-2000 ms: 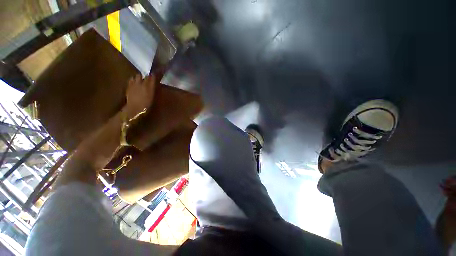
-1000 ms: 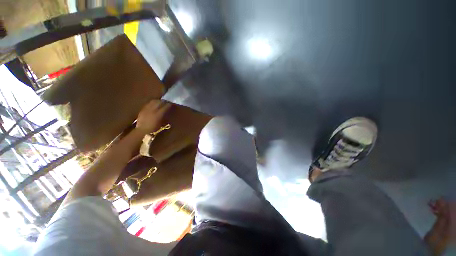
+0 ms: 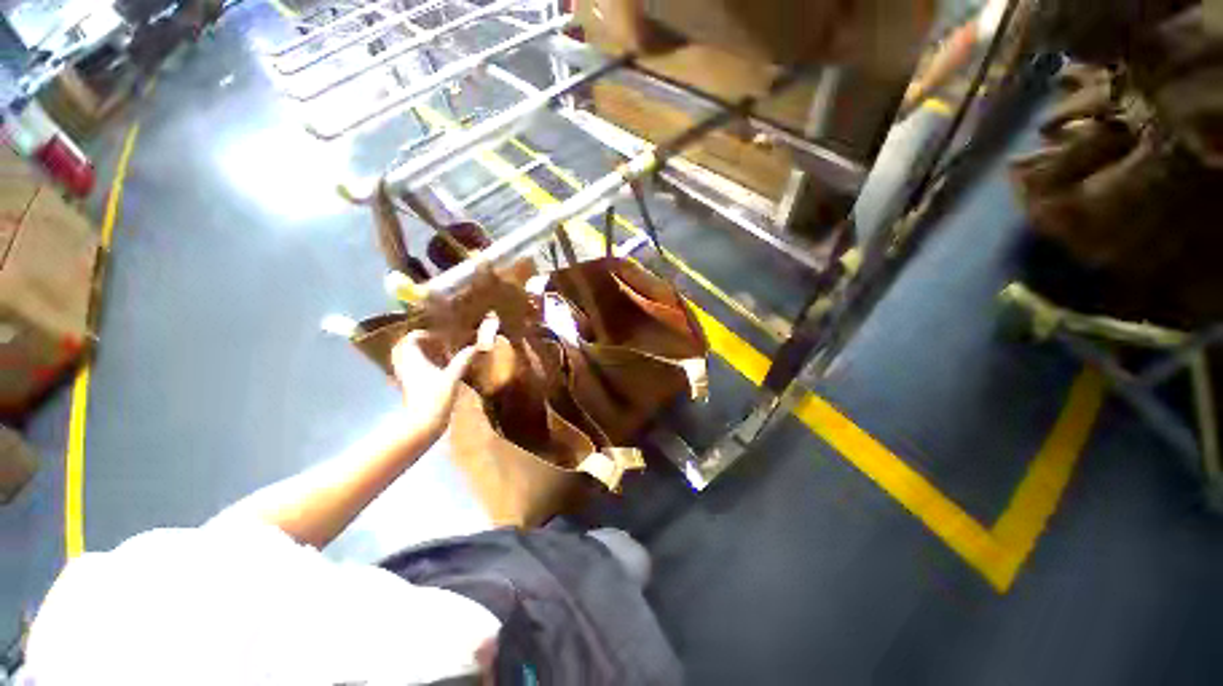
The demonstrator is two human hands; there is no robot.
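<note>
Several tan-brown tote bags (image 3: 503, 462) hang bunched at the near end of the silver hanging rack (image 3: 537, 228). Narrow brown straps (image 3: 389, 235) loop over the rack's long prongs, which have yellowish tips. Small cream wraps (image 3: 613, 468) show at the bag corners. My left hand (image 3: 440, 382) reaches in from the lower left and grips the upper part of the bunched bags, just below a prong tip; its fingertips are partly lost among the brown folds. My right hand is not in view.
Cartons (image 3: 40, 282) stand at the left edge. More cartons (image 3: 697, 127) are behind the rack. Brown bags (image 3: 1107, 188) hang on another rack (image 3: 1113, 328) at the right. Yellow lines (image 3: 892, 469) mark the grey-blue floor.
The view has swung up from the floor and shoes to the rack. The bags, earlier low beside my leg, are now at the prongs with my left hand on them. My right hand has left the picture.
</note>
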